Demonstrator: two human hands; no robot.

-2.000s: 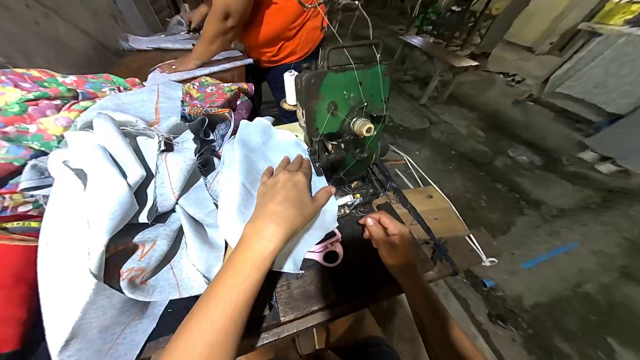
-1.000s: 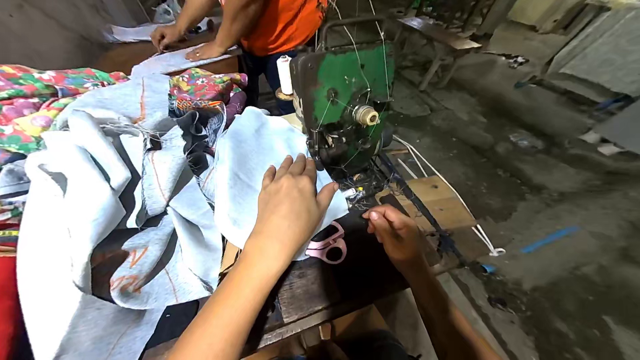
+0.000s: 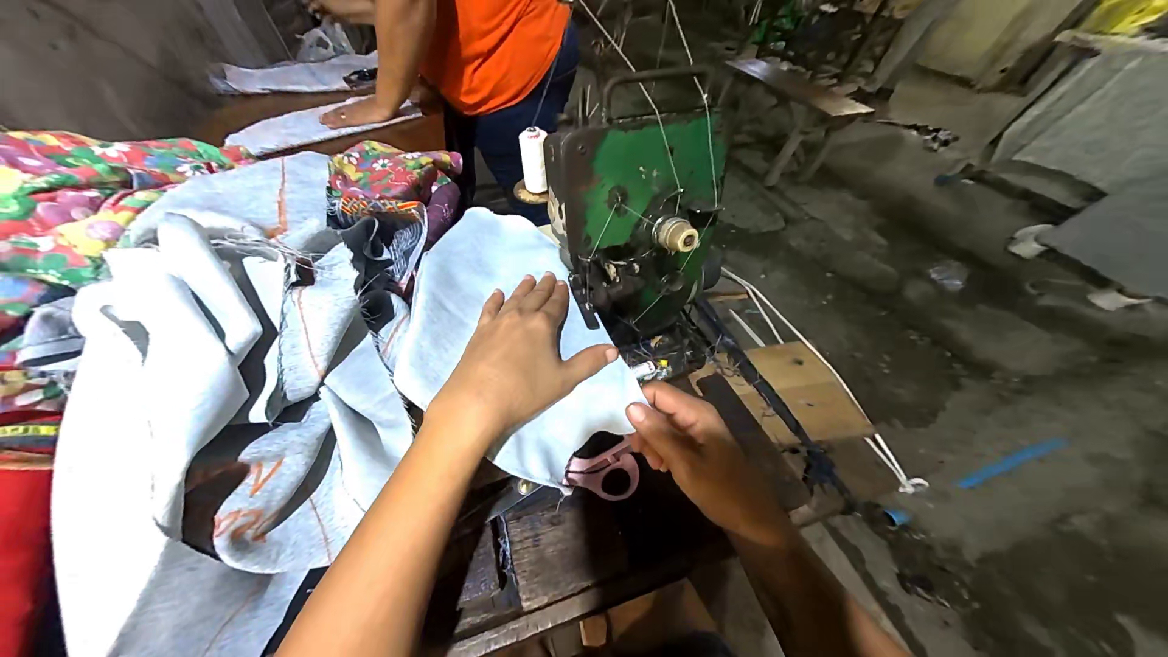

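My left hand (image 3: 525,351) lies flat, fingers apart, on a pale blue fabric piece (image 3: 493,265) that runs up to the needle area of a green sewing machine (image 3: 648,182). At the fabric's lower right corner, my right hand (image 3: 689,447) pinches the edge between thumb and fingers. Pink-handled scissors (image 3: 607,474) lie partly under the cloth, close to my right hand; their blades are hidden. A white thread spool (image 3: 533,160) stands upright left of the machine head.
Pale cut fabric pieces (image 3: 119,392) are heaped at the left beside floral cloth (image 3: 64,210). A co-worker in an orange shirt (image 3: 497,55) leans on a further table. White cords (image 3: 821,365) hang at the right, and a wooden bench (image 3: 794,87) stands behind.
The fabric under my left hand has turned, and its corner now reaches my right fingers. The co-worker's far hand has moved up and away from the cloth.
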